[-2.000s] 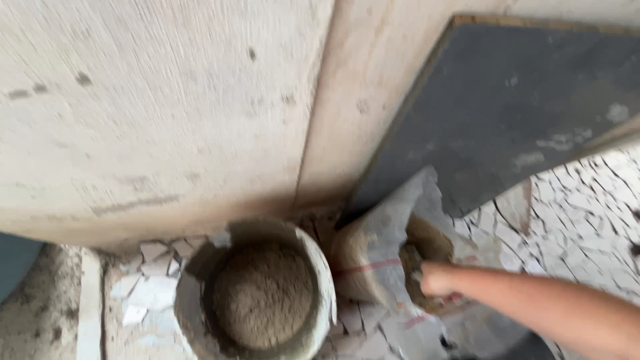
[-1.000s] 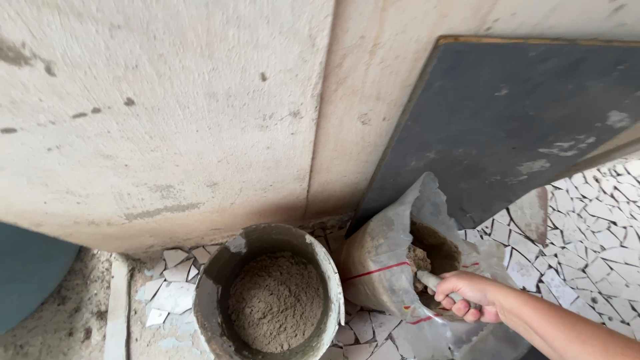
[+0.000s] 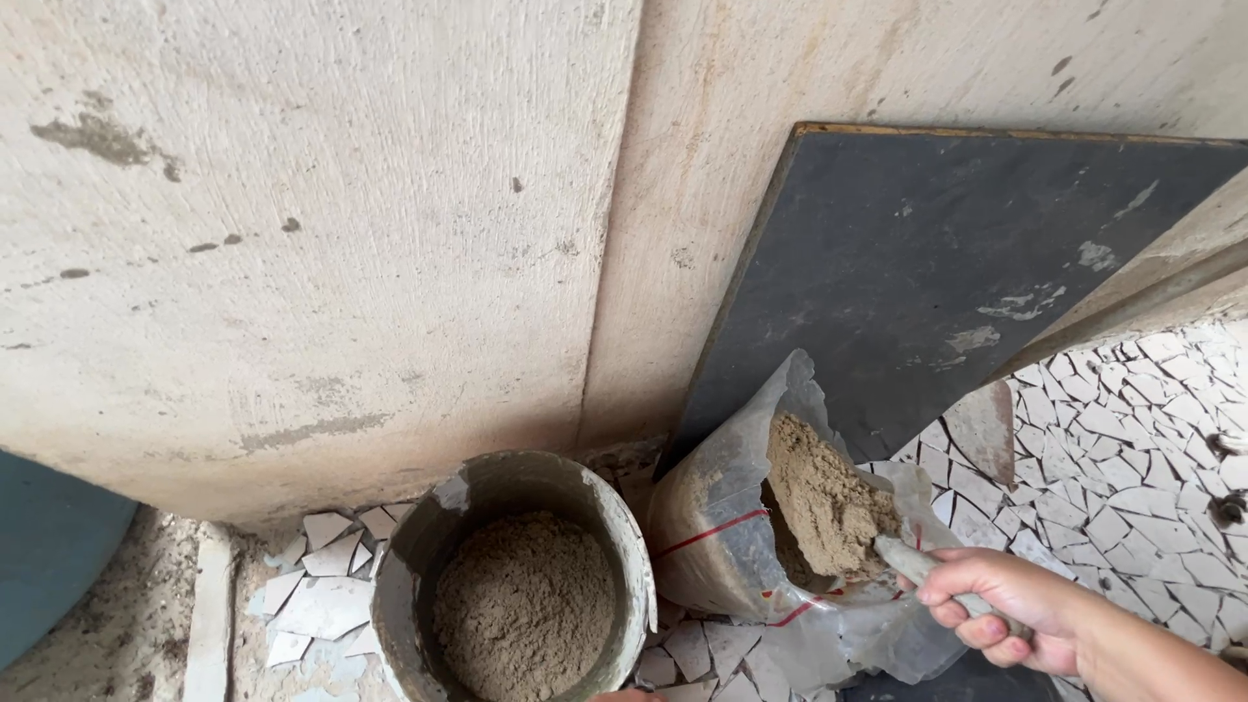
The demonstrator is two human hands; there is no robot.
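Observation:
My right hand (image 3: pixel 1014 604) grips the handle of a trowel (image 3: pixel 951 583), whose blade is hidden under a heaped load of sandy powder (image 3: pixel 829 497). The load is at the mouth of an open plastic sack (image 3: pixel 717 526) with red stripes. Left of the sack stands a mortar-stained bucket (image 3: pixel 639 565) partly filled with grey-brown, crumbly material (image 3: pixel 526 604). Only a small part of my left hand (image 3: pixel 629 696) shows at the bottom edge, by the bucket's rim; what its fingers do is hidden.
A dark board (image 3: pixel 936 273) leans on the stained wall (image 3: pixel 390 244) behind the sack. Broken white tile pieces (image 3: pixel 1121 468) cover the floor. At the left are a pale strip (image 3: pixel 210 614) and a blue-grey rounded object (image 3: pixel 58 556).
The trowel was down in the sack's mouth and has come up, heaped with sandy powder. A bit of my left hand now shows at the bottom edge.

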